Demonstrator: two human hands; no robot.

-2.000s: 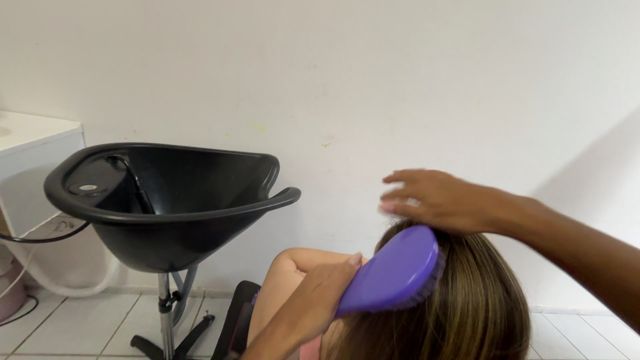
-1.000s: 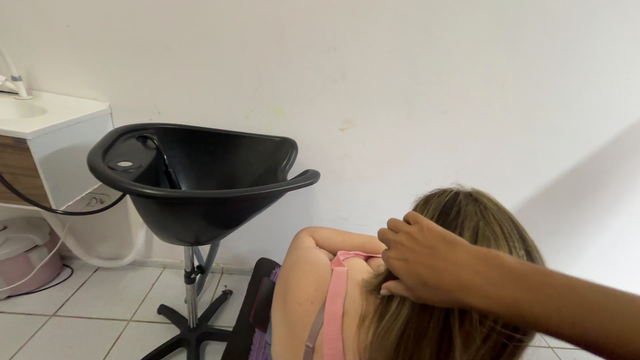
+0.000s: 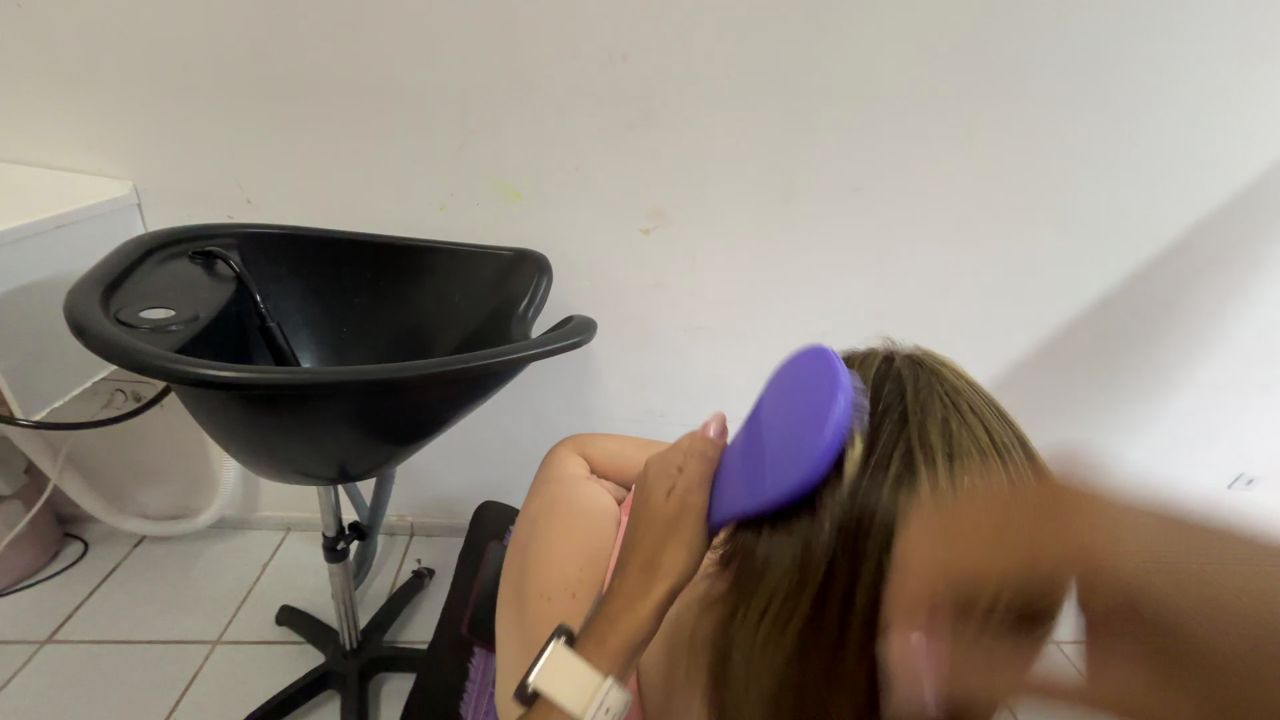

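My left hand [image 3: 672,505], with a watch on a pale band at its wrist, grips a purple hairbrush [image 3: 785,435]. The brush's bristles touch the left side of the long, streaked brown hair [image 3: 915,420] of a seated person, seen from behind. My right hand [image 3: 975,590] is blurred and close to the camera, over the right side of the hair; whether it holds any hair is not clear. The person's bare upper arm [image 3: 555,550] and a bit of pink clothing show left of the hair.
A black portable shampoo basin [image 3: 340,375] on a metal post with a black star base [image 3: 350,665] stands at left. Behind it are a white cabinet [image 3: 65,205], a white corrugated hose and a dark cable. Part of a black chair [image 3: 480,570] shows beside the person.
A second ago only my right hand showed, at the hair's left side; now it is lower and farther right. My left hand is back in view with the brush against the hair.
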